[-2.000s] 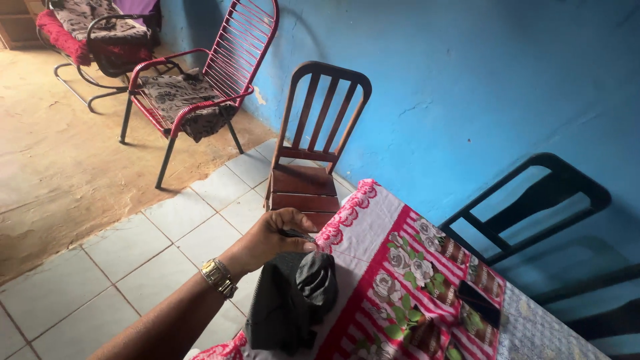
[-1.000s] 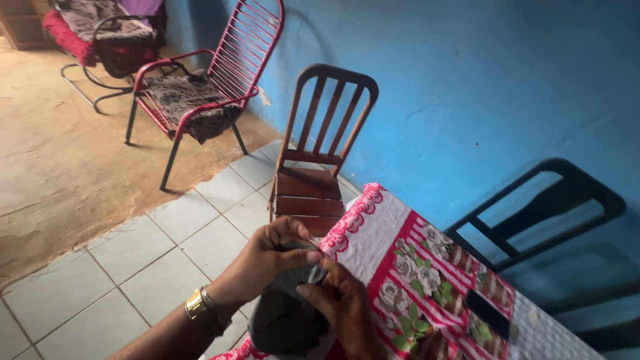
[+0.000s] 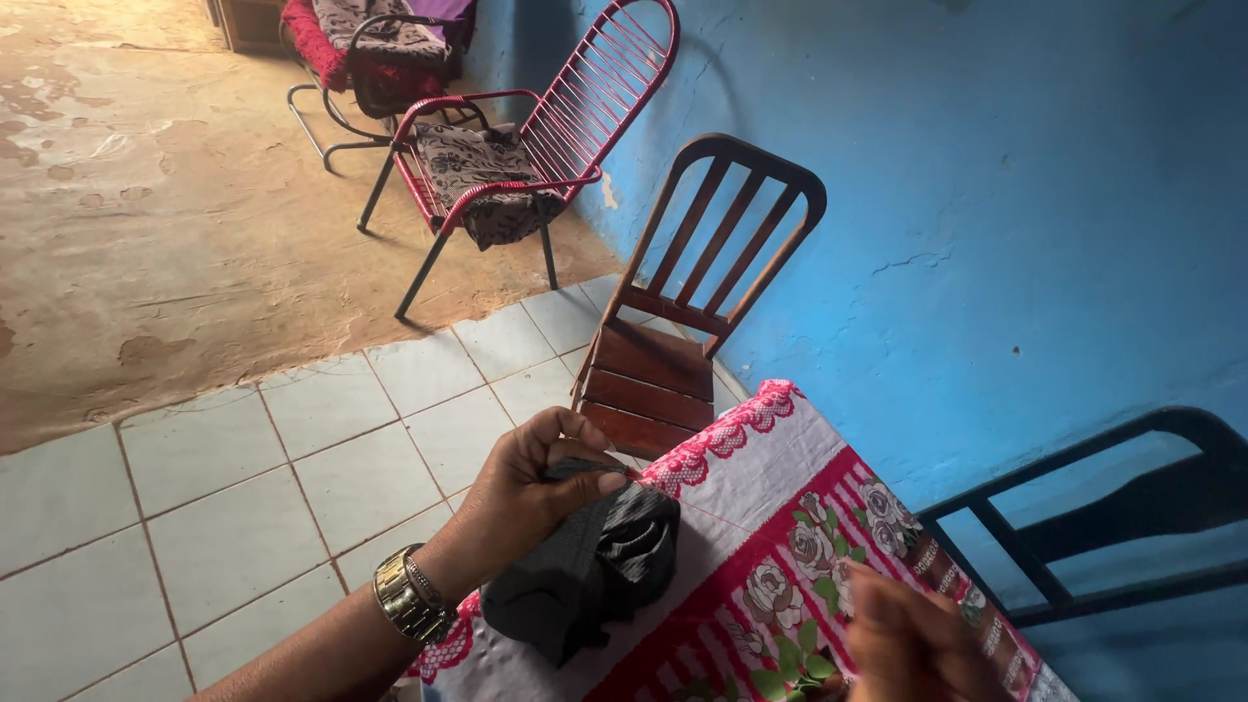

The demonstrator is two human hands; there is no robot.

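My left hand [image 3: 556,478], with a gold-coloured watch [image 3: 412,593] on its wrist, pinches the top edge of a dark grey piece of fabric [image 3: 585,575]. The bunched fabric hangs over the near end of the table. From the pinch a thin reddish thread [image 3: 707,511] runs rightward over the tablecloth. At the lower right is my right hand [image 3: 907,634], blurred, with thumb and forefinger close together; the thread seems to lead toward it. Whether a needle is in those fingers cannot be made out.
A floral tablecloth [image 3: 721,585] with a pink lace edge covers the table. Beyond it stands a wooden chair [image 3: 648,380], with a dark chair [image 3: 1121,507] at the right by the blue wall [image 3: 926,195]. A red corded armchair [image 3: 487,175] and another cushioned chair [image 3: 380,49] stand farther back.
My right hand, at the fabric beside my left hand one second ago, has moved away to the lower right. My left hand still pinches the fabric.
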